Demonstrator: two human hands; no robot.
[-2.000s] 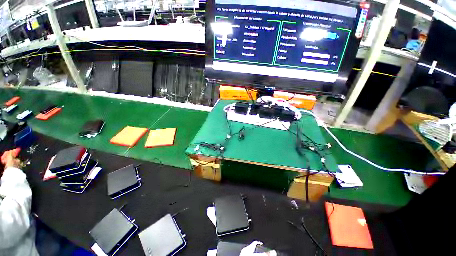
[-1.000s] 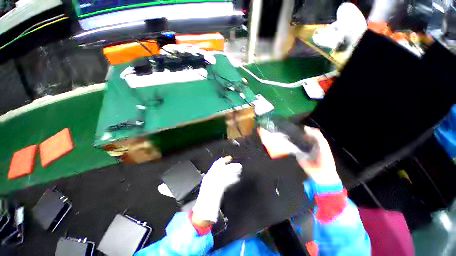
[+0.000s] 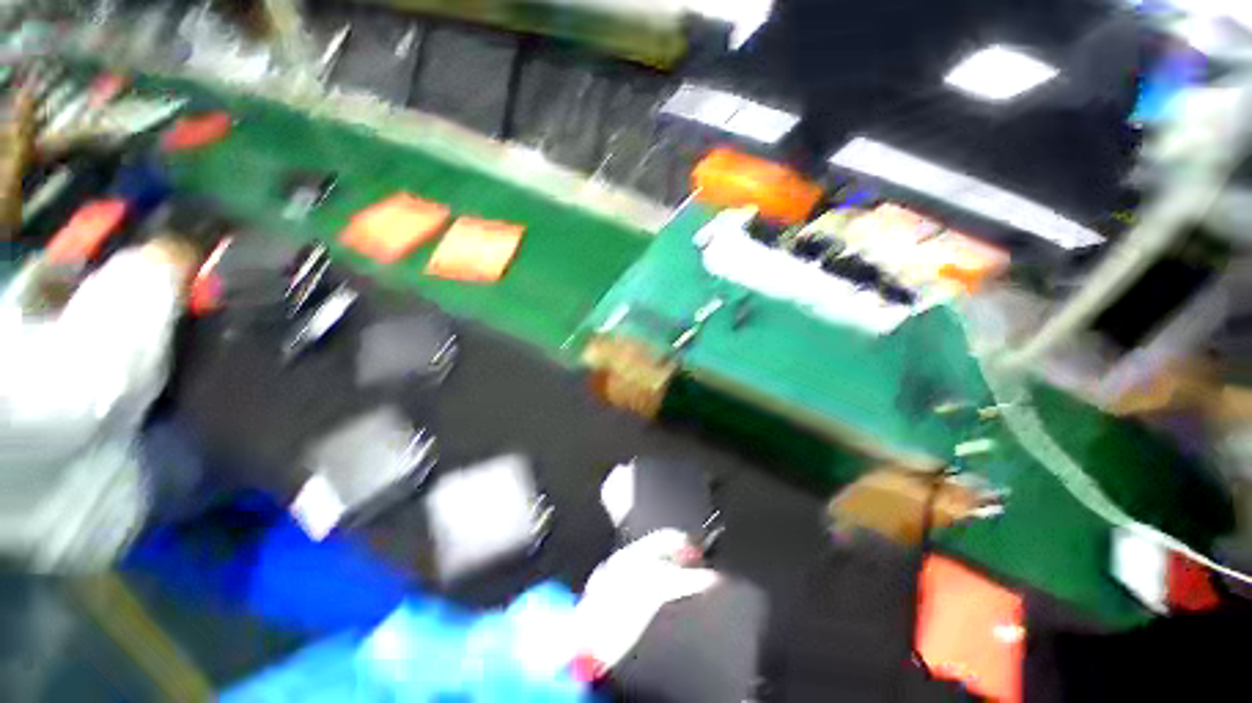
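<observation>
The frame is blurred. My left hand (image 3: 639, 591), in a white glove, is at the upper left edge of a dark flat box (image 3: 707, 646) at the bottom centre. The blur hides whether its fingers grip the box. Another dark box (image 3: 666, 497) with a white slip at its left side lies just beyond. More boxes lie to the left, one pale with glare (image 3: 483, 515), one with a white slip (image 3: 364, 456), and one farther back (image 3: 401, 348). My right hand is out of the picture.
An orange-red pad (image 3: 969, 625) lies at lower right. A green stand (image 3: 810, 364) with a power strip (image 3: 803, 275) is ahead. Two orange pads (image 3: 475, 250) lie on the green surface. Another person's white sleeve (image 3: 96, 371) and stacked boxes (image 3: 261, 275) are at left.
The view has swung left and tilted. My right hand, seen before with a dark box over the orange-red pad, has left the picture. My left hand is now at the nearest box.
</observation>
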